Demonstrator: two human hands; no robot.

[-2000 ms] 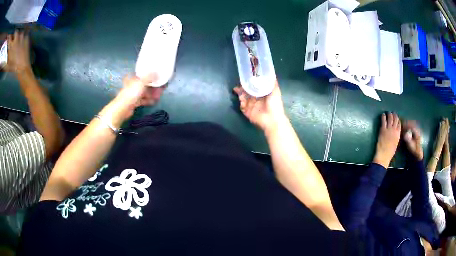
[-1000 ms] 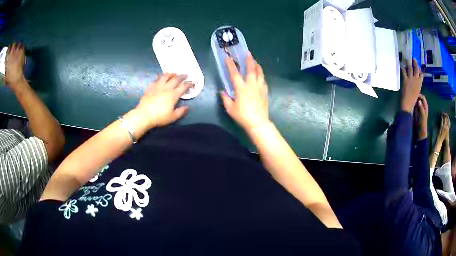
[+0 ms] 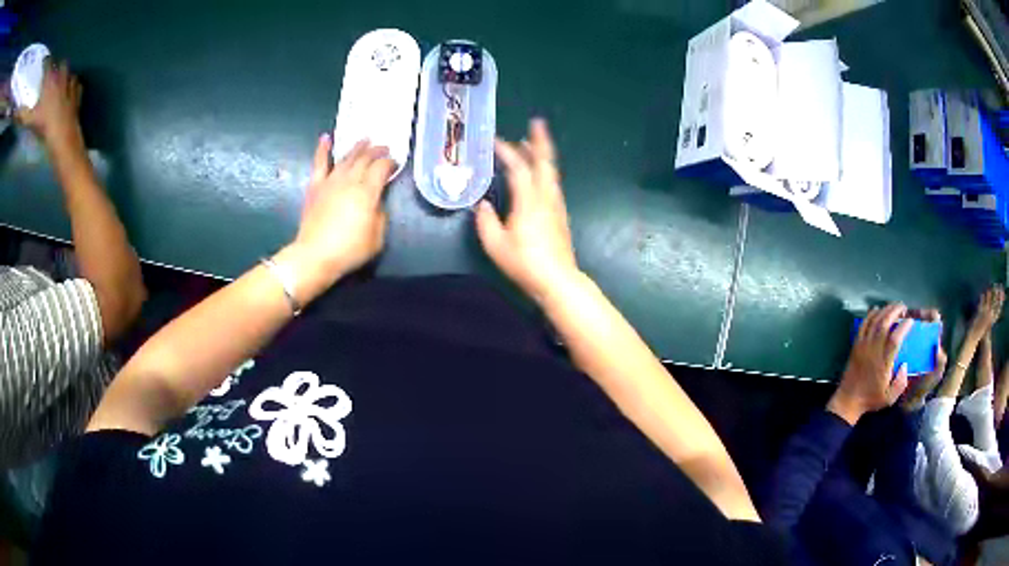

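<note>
The white oval cover (image 3: 374, 100) lies on the dark green bench, its round vent at the far end. My left hand (image 3: 346, 205) rests over its near end with the fingers spread. The translucent oval housing (image 3: 456, 182) lies open side up just right of the cover. A black square fan (image 3: 460, 63) with a pale round hub sits in its far end, and red and dark wires (image 3: 454, 124) run down its middle. My right hand (image 3: 533, 216) is just right of the housing, fingers apart and slightly blurred, holding nothing.
An open white carton (image 3: 699, 105) with white oval units stands at the right. Blue and white boxes (image 3: 960, 155) stand at the far right. A neighbour's hand (image 3: 53, 105) holds a white piece at the far left. A neighbour's hands (image 3: 880, 354) hold a blue box at the lower right.
The cover and housing are now side by side and straighter. My right hand has come off the housing to its right side. The right neighbour's hands have moved down with a blue box.
</note>
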